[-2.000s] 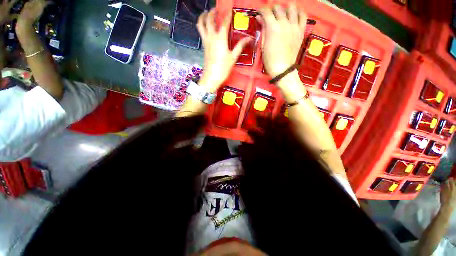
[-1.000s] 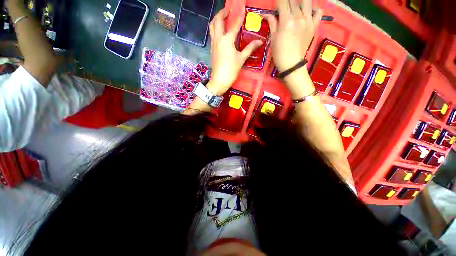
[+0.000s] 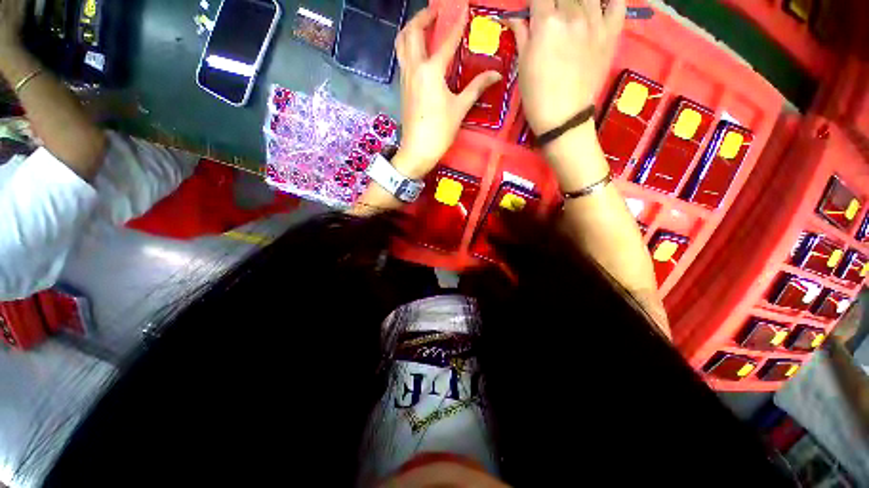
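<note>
A red phone back cover (image 3: 484,84) with a yellow tab (image 3: 485,34) lies in the upper left pocket of the coral-red work tray (image 3: 700,74). My left hand (image 3: 431,95) is at its left edge, thumb over the cover and fingers spread; nothing shows held in it. My right hand (image 3: 569,67), with a dark bracelet, is at its right side, fingers cut off by the top edge. It holds a thin dark pen-like tool (image 3: 638,13), whose end sticks out to the right and whose tip shows near the yellow tab.
A sheet of adhesive lens pieces (image 3: 319,152) lies left of the tray. A loose smartphone (image 3: 238,50) and a dark two-part panel (image 3: 370,38) lie behind it. A neighbouring tray (image 3: 770,356) with red parts is at right. A co-worker's arm (image 3: 57,114) is at left.
The view has shifted, so the tray sits further right and higher. My hands stay around the same cover; the tool's end shows more to the right of my right hand.
</note>
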